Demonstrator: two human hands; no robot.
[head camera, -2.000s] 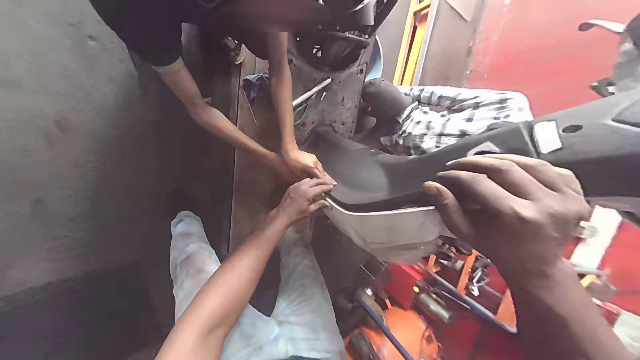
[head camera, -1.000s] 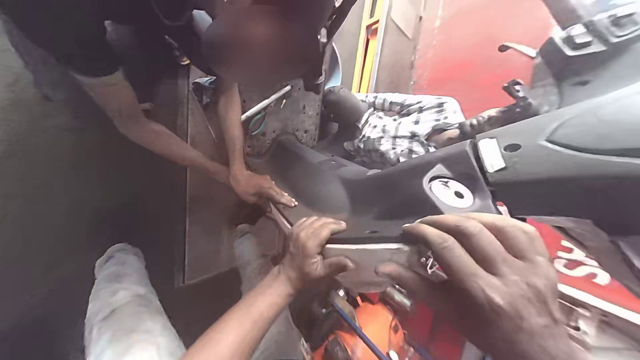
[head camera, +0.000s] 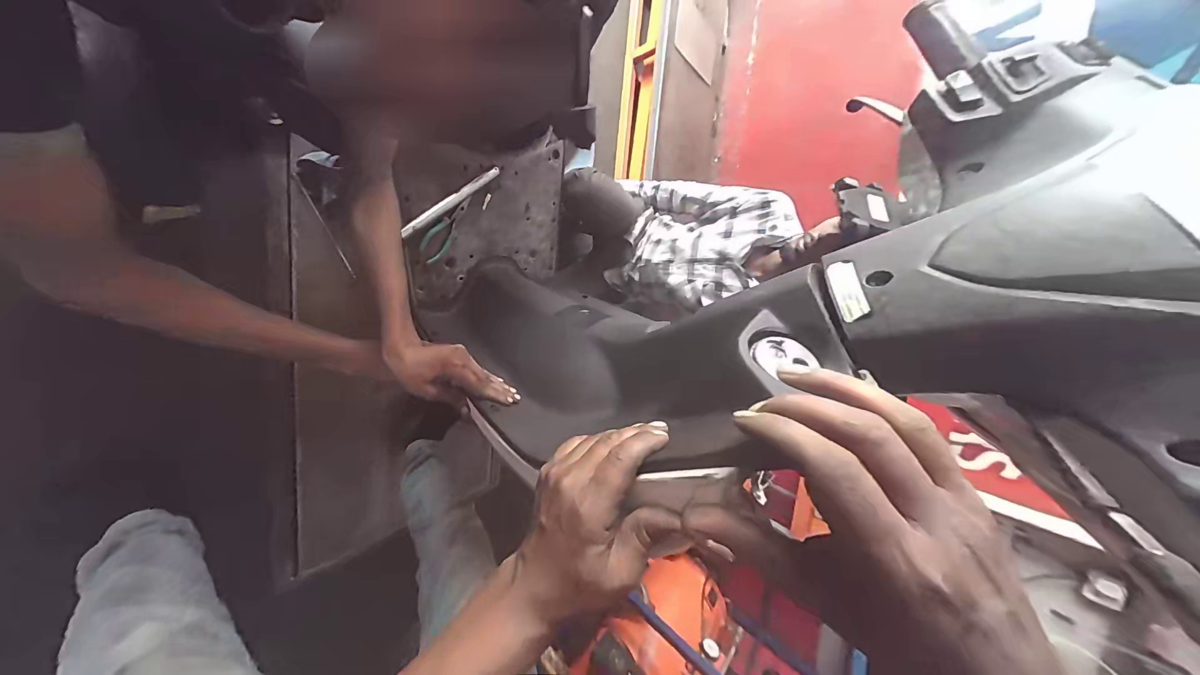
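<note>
My left hand (head camera: 600, 511) grips the edge of a dark plastic scooter body panel (head camera: 553, 366), fingers on top and thumb below, at a light trim strip (head camera: 689, 475). To its right, my right hand (head camera: 872, 497) holds the same edge, its fingertips over the panel near a round silver lock cover (head camera: 783, 354) and its thumb underneath, close to my left thumb. At the panel's far left end a co-worker's hand (head camera: 450, 373) presses on the corner. The grey scooter body (head camera: 1041, 244) adjoins the panel on the right.
A perforated metal plate (head camera: 525, 197) carries a white rod (head camera: 450, 202) and green-handled pliers (head camera: 438, 239). Another person in a checked shirt (head camera: 703, 234) is beyond the panel. Orange equipment (head camera: 670, 609) with blue bars stands below my hands. The co-worker's arms reach in from the left.
My left hand has moved right along the panel edge, away from the co-worker's hand and close to my right hand. The round lock cover, hidden in the oldest frame, now shows.
</note>
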